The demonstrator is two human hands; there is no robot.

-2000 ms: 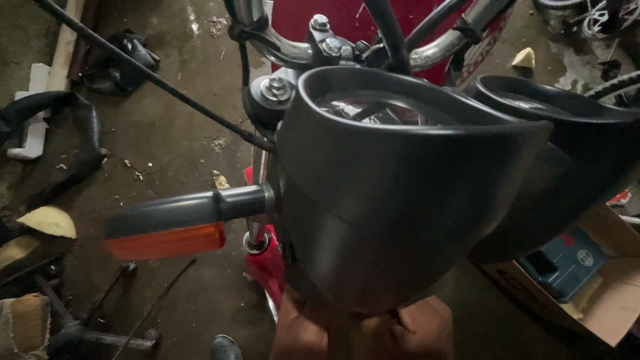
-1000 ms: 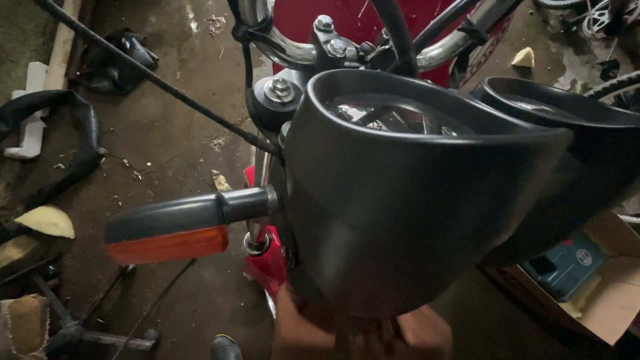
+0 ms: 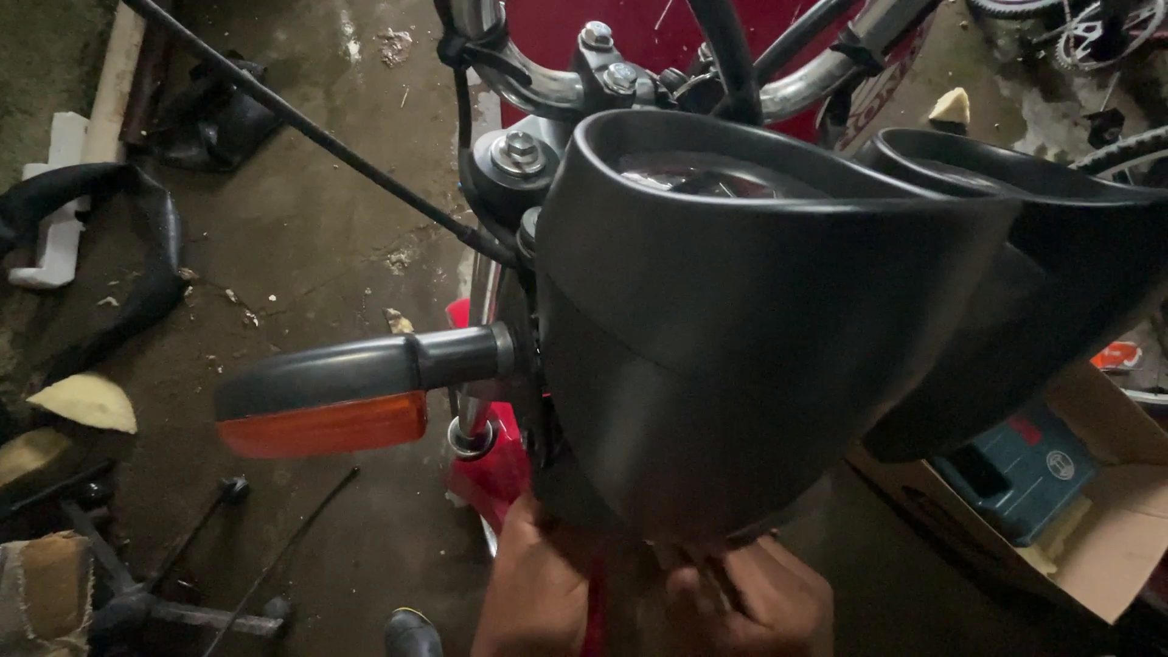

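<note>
Two black gauge housings of a motorcycle, the nearer one (image 3: 748, 347) large and the other (image 3: 1022, 301) behind it at the right, fill the middle of the view. Under the nearer housing is my left hand (image 3: 538, 589), its fingers hidden behind the black plastic. My right hand (image 3: 757, 593) is just right of it, fingers bent below the housing's lower edge; whether it holds anything is not visible. A turn signal with an orange lens (image 3: 324, 424) sticks out to the left. Above are the chrome handlebar (image 3: 538, 87) and a bolted fork top (image 3: 520, 155).
A black cable (image 3: 319, 141) crosses the upper left. On the floor lie a black rubber strip (image 3: 164, 237), yellow foam pieces (image 3: 87, 401) and a metal star-shaped base (image 3: 132, 607). At the right, a cardboard box (image 3: 1118, 538) holds a teal Bosch case (image 3: 1031, 474). A shoe tip (image 3: 412, 634) shows below.
My right hand has shifted slightly and its bent fingers show more below the housing. My left hand stays under the housing.
</note>
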